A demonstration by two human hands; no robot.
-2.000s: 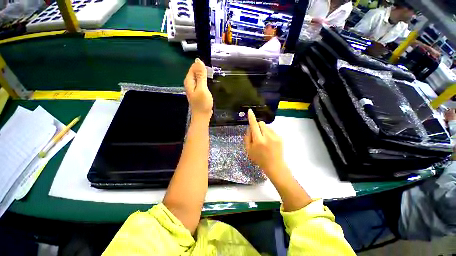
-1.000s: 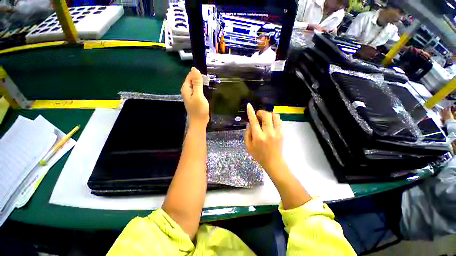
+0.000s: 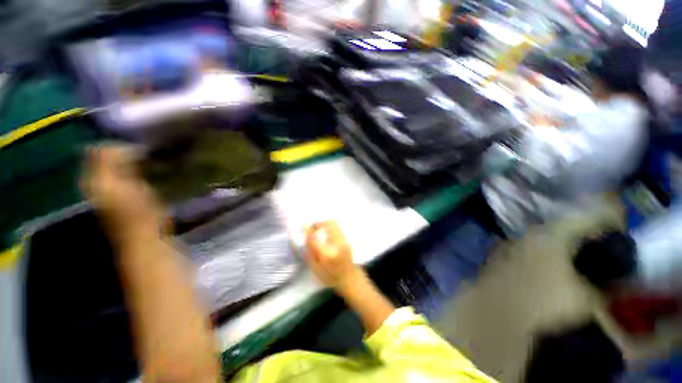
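The view is strongly blurred. The tablet under test [image 3: 202,149] stands raised at the upper left, its lit screen part showing a blurred blue and white picture. My left hand [image 3: 120,176] is at its left edge and holds it. My right hand [image 3: 327,250] is off the tablet, over the white bench sheet [image 3: 336,196], with its fingers curled; blur hides whether it holds anything. Silvery bubble wrap [image 3: 243,250] lies below the tablet. A black tablet stack [image 3: 71,292] is at the lower left, partly behind my left forearm.
A tall stack of wrapped black tablets [image 3: 419,112] stands beyond the white sheet. Yellow tape [image 3: 306,150] edges the green mat. A person in a pale smock [image 3: 598,149] is at the right, another person [image 3: 643,277] at the far right edge. Floor shows at the lower right.
The view has swung to the right, so the tablet and stacks appear further left. My right hand has left the tablet's screen and come down nearer me, its fingers now curled. My left hand still holds the tablet.
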